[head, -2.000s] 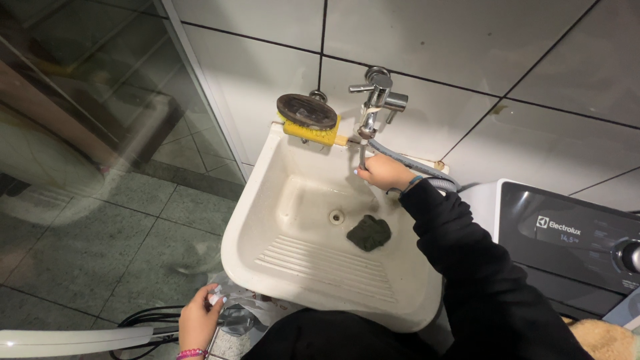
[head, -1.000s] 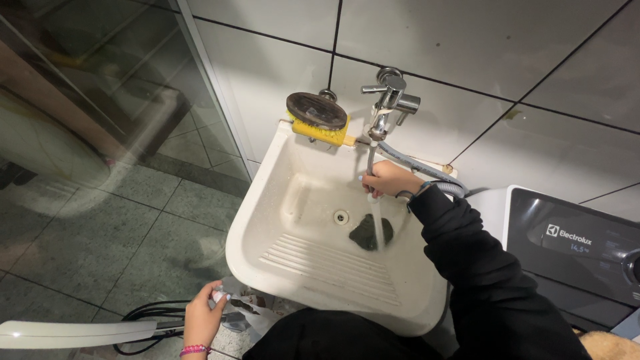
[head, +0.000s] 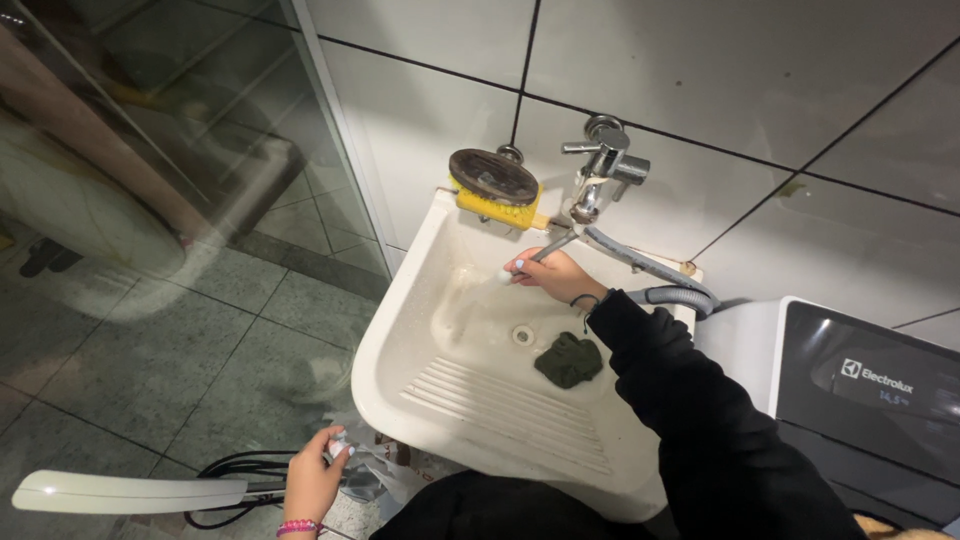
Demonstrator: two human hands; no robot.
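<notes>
My right hand [head: 551,274] grips a thin grey hose [head: 556,245] that hangs from the chrome tap [head: 604,154]; its end points toward the left wall of the white laundry sink [head: 375,375], where water seems to spray. A dark green wet cloth [head: 570,360] lies on the sink bottom, right of the drain [head: 523,334]. Outside the sink's lower left edge, my left hand [head: 321,463] pinches a small white item [head: 339,444], too small to name, above a plastic bag [head: 390,472].
A dark oval brush [head: 493,176] rests on a yellow brush [head: 501,210] at the sink's back left corner. A washing machine [head: 862,375] stands at right, a glass panel [head: 330,127] at left. A white-handled object [head: 127,491] and black cable [head: 240,465] are at lower left.
My right hand has turned the hose end from down over the cloth toward the sink's left wall. My left hand keeps about the same place.
</notes>
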